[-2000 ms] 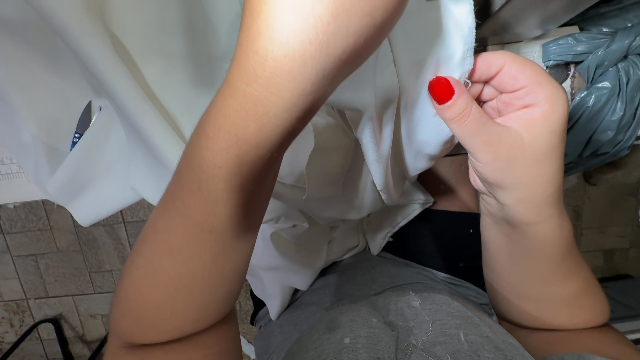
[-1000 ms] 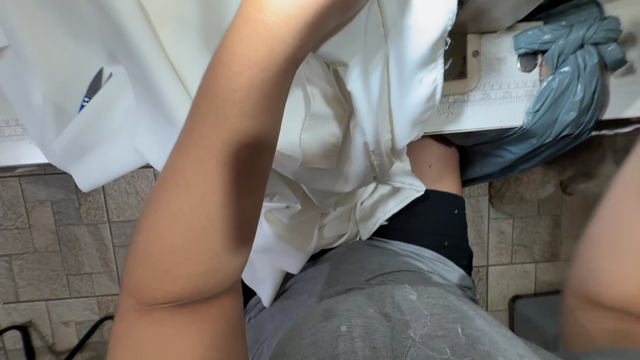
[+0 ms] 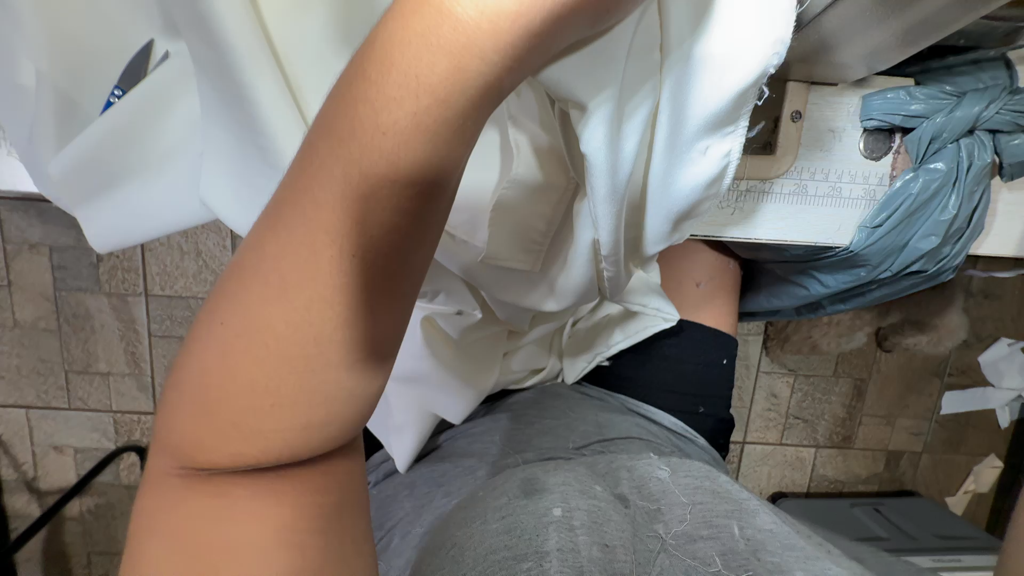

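Note:
My left forearm reaches up across white fabric, and only the base of my left hand point(image 3: 592, 14) shows at the top edge. Its fingers are out of frame, so its hold is hidden. The white fabric point(image 3: 696, 120), with stitched seams and a frayed right edge, spreads over the table edge and hangs down to my lap. A flap like a pocket point(image 3: 528, 216) lies in its folds. Small blue-handled snips point(image 3: 128, 76) rest on the fabric at upper left, partly covered by it. My right hand is out of view; a sliver of that arm shows at lower right.
The white table edge bears a printed ruler scale point(image 3: 808, 192) beside a beige-framed plate point(image 3: 788, 136). A knotted grey-blue plastic bag point(image 3: 928, 208) hangs over the edge. Below are a grey bin point(image 3: 888, 520), white scraps point(image 3: 1000, 380) and a black cable point(image 3: 76, 488).
My right hand was at the fabric's right edge two seconds ago; it has let go and moved out of view to the right. My left arm still lies across the fabric. The view has shifted.

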